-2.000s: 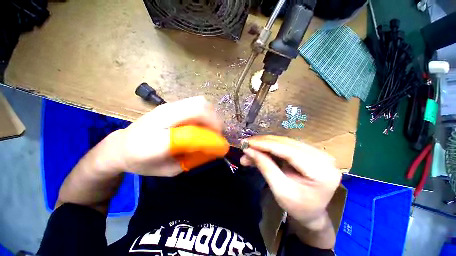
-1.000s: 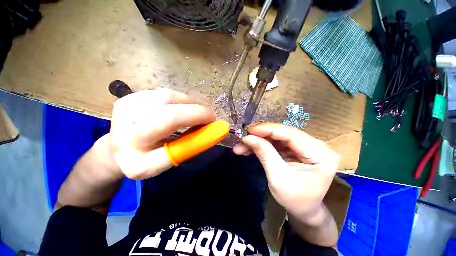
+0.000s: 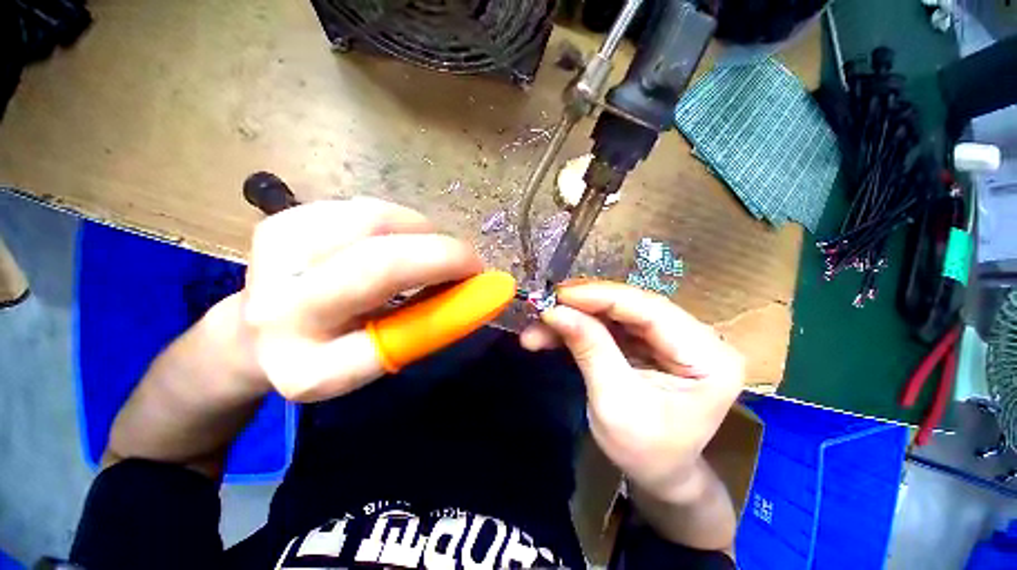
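Note:
My left hand [image 3: 368,295], with an orange finger cot, is closed on a black cable; its connector end [image 3: 265,192] pokes out at the upper left. The wire ends [image 3: 535,301] show at the fingertips, with small red and white tips. My right hand [image 3: 652,373] pinches a tiny circuit board [image 3: 548,300] between thumb and forefinger, against the wire ends. The soldering iron [image 3: 577,232] points down, its tip just above the fingertips; whether it touches is too small to tell. The curved solder feed tube [image 3: 529,212] ends left of the tip.
A loose cluster of small boards [image 3: 656,267] lies right of the iron. Striped PCB panels [image 3: 764,139], a black cable bundle [image 3: 875,178] and red-handled pliers [image 3: 935,384] are further right. A black fan [image 3: 441,39] stands at the back. Blue bins [image 3: 831,473] are below the bench edge.
My left hand has turned and moved slightly left, bringing the wire ends to the board. Both hands moved up towards the iron tip, then stayed nearly still over the last second.

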